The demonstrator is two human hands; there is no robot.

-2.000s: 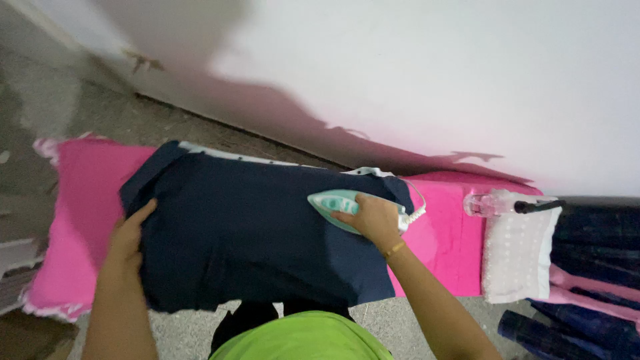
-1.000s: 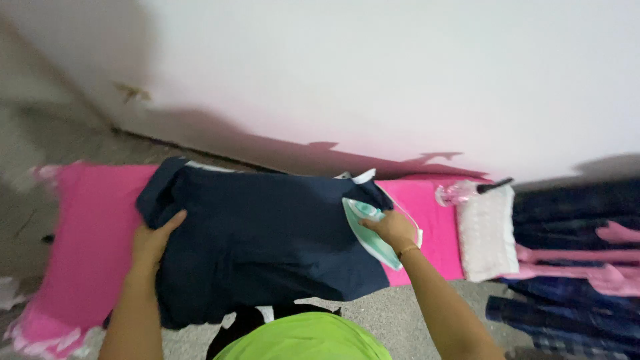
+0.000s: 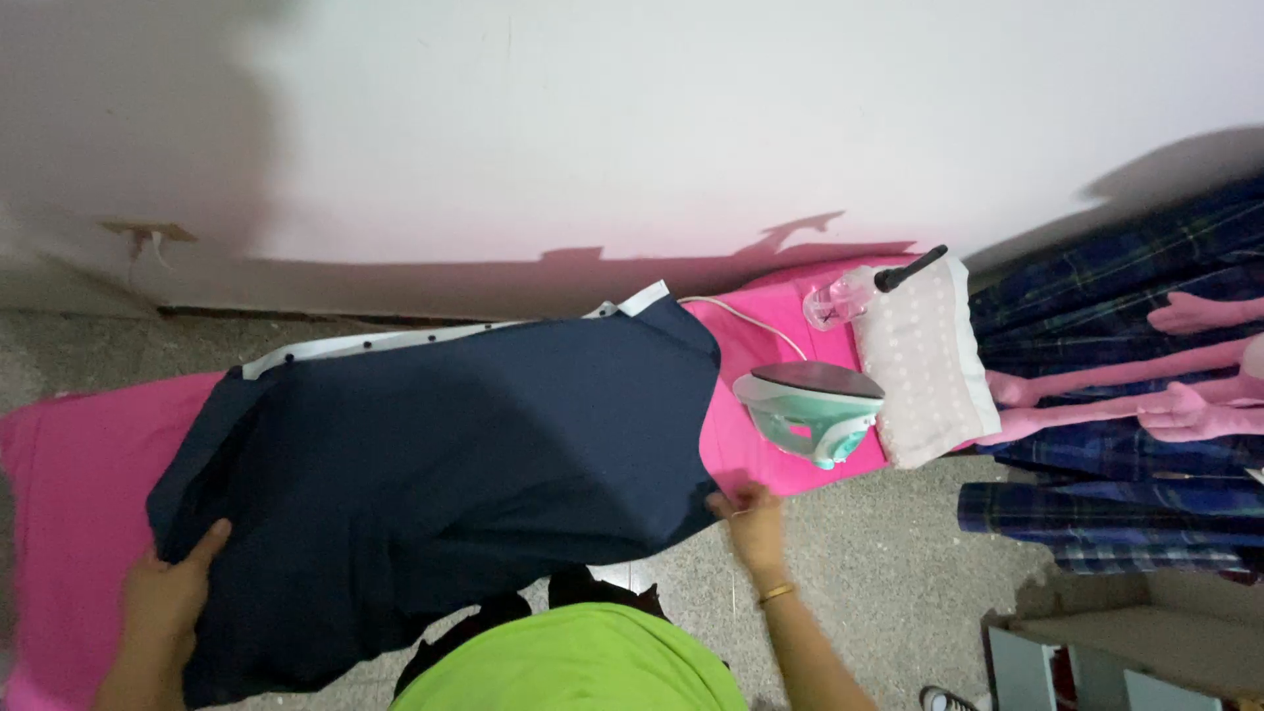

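A dark navy garment with a white, dotted band along its far edge lies over a pink-covered ironing board. My left hand grips the garment's left part between thumb and fingers. At the garment's near right corner, my right hand pinches the fabric edge; it is slightly blurred. A green and white electric iron rests on its side on the pink cover, right of the garment, its dark soleplate facing the wall. Its white cord runs behind the garment.
A clear spray bottle with a black nozzle lies by a white dotted cloth at the board's right end. Beyond are pink plush limbs and dark plaid fabric. A white wall borders the board; a socket is at left.
My right hand has let go of the iron, which was on the garment and now lies to its right. That hand has moved to the garment's near right corner. My left hand stays on the left part.
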